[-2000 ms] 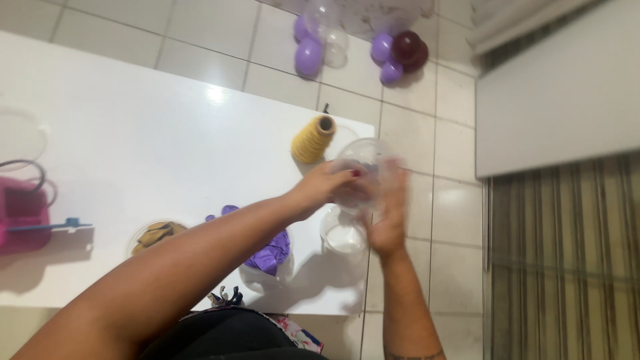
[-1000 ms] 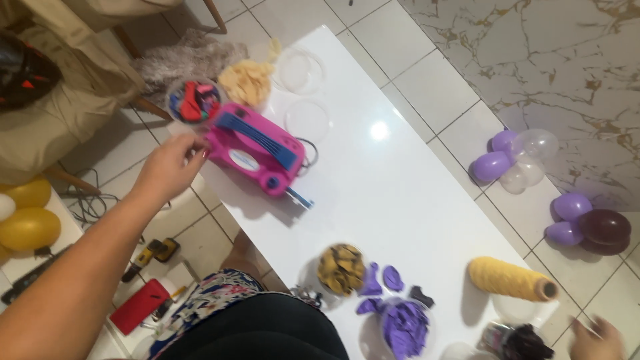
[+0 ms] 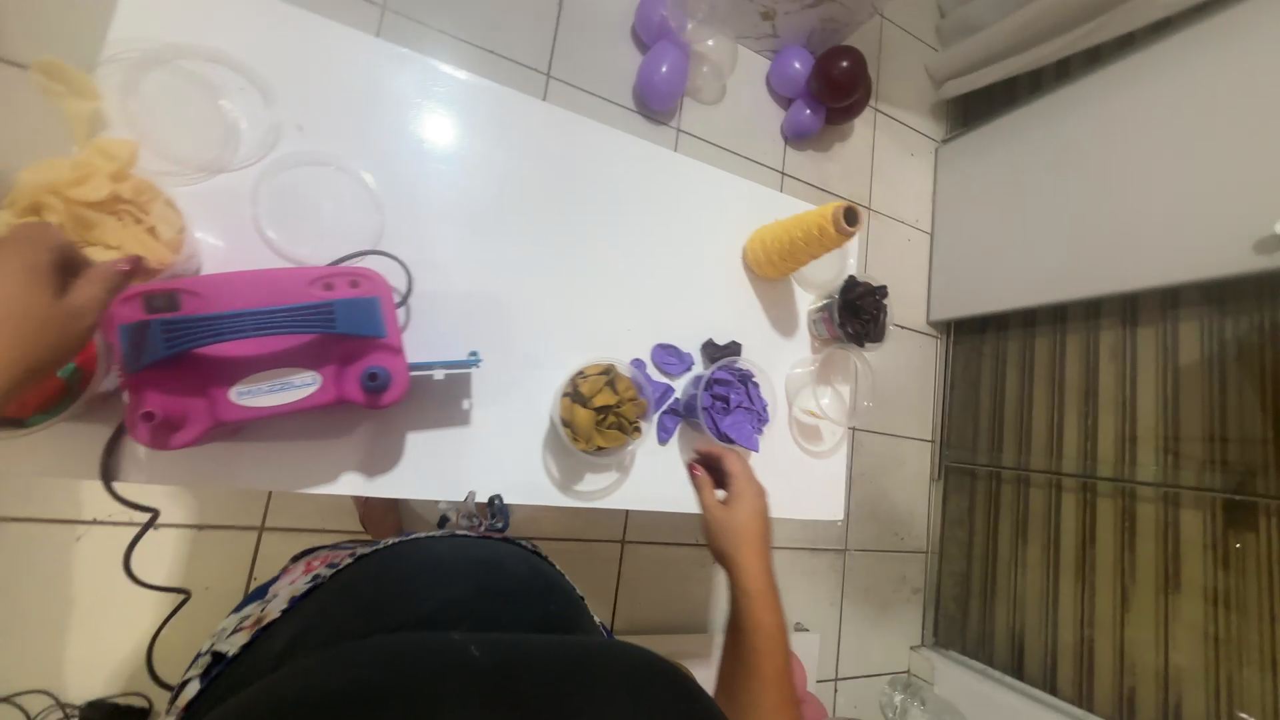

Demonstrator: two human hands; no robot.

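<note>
My left hand [image 3: 50, 300] is at the far left, over the edge of a tub of cream balloons [image 3: 105, 205] and beside the pink electric balloon inflator [image 3: 265, 350]; whether it grips anything is unclear. Part of a tub of red and green balloons [image 3: 60, 395] shows beneath that forearm. My right hand [image 3: 725, 490] is near the table's front edge with thumb and fingers apart and nothing visible in it. Just beyond it stands a cup of purple balloons [image 3: 735, 403], and left of that a cup of mustard balloons [image 3: 603, 408]. Loose purple balloons [image 3: 672, 360] lie between the cups.
A cone of yellow string [image 3: 800, 240], a cup of dark balloons [image 3: 863, 312] and a clear container [image 3: 822, 415] stand at the table's right end. Clear round lids [image 3: 318, 210] lie at the back left. Inflated purple balloons [image 3: 662, 75] rest on the tiled floor. A black cord [image 3: 150, 560] hangs off the front edge.
Two seconds ago both hands held a clear container at the table's right end. My right hand is now by the purple cup. The cup of dark balloons now stands beside the yellow cone. The view has swung.
</note>
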